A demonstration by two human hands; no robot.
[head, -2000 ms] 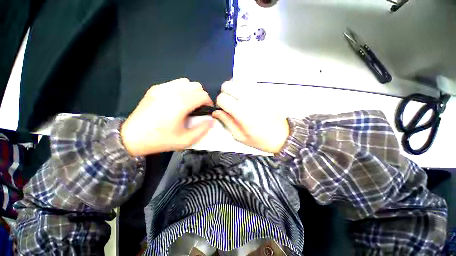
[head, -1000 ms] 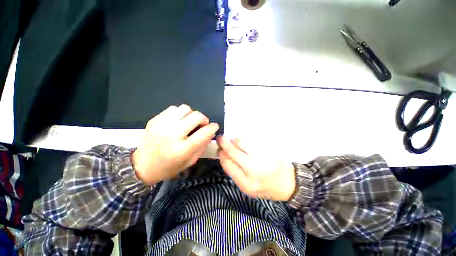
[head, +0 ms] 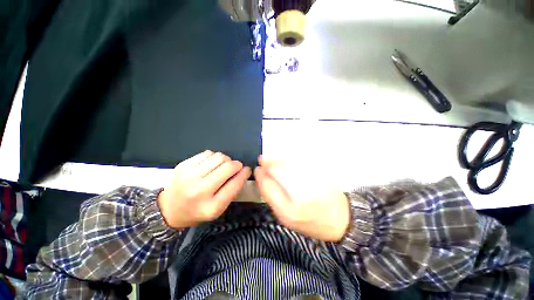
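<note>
A large dark cloth panel (head: pixel 187 99) lies flat left of the needle, its straight right edge running from the presser foot (head: pixel 256 41) toward me. My left hand (head: pixel 205 190) pinches the panel's near right corner between thumb and fingers. My right hand (head: pixel 301 202) is just right of it, its fingertips on the same corner at the seam edge. The fingertips of both hands almost touch; the cloth between them is mostly hidden. The cloth's far end passes under the machine head.
A pale round knob (head: pixel 290 28) projects from the machine head. Thread snips (head: pixel 421 82) lie on the bed at right. Black scissors (head: pixel 487 155) lie at the table's right. The white table's front edge (head: pixel 88 176) runs before my lap. Striped cloth (head: pixel 13 228) is at far left.
Since two seconds ago, both hands have moved down toward my lap along the cloth edge, to its near corner. In the last second, the view has shifted, showing more of the machine head and knob.
</note>
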